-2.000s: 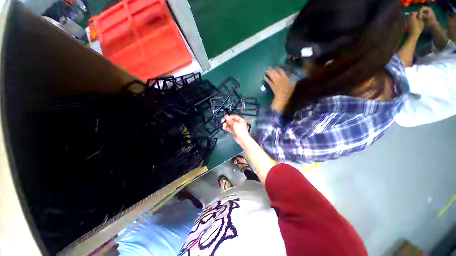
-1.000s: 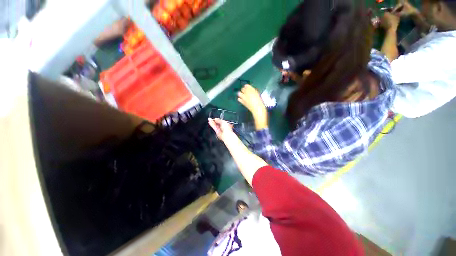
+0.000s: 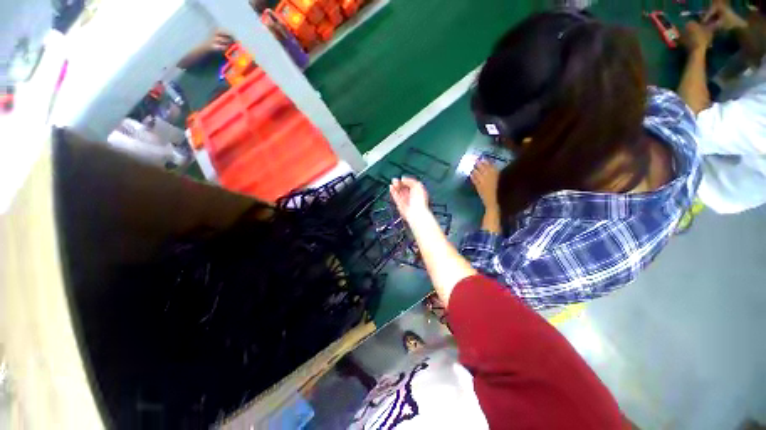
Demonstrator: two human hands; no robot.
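My right hand [image 3: 407,195], bare at the end of a red sleeve, is over the green bench top with its fingers bent. Black frames lie under and beside it, and I cannot tell if it grips one. A heap of thin black frames [image 3: 323,195] spills from the mouth of a large cardboard carton [image 3: 160,180] on the left. A single black frame [image 3: 428,165] lies on the green surface just beyond my hand. The carton's inside is very dark. My left hand is not in view.
A person in a plaid shirt [image 3: 588,239] sits close on the right, one hand at a small white thing [image 3: 470,163]. Another person in white [image 3: 739,134] is beyond. A red tray [image 3: 264,138] and orange parts [image 3: 306,23] are behind a white upright [image 3: 290,80].
My right hand had a black frame at its fingertips a second ago; now a frame lies just beyond it. The plaid-shirted person's hand has moved right, away from the frames.
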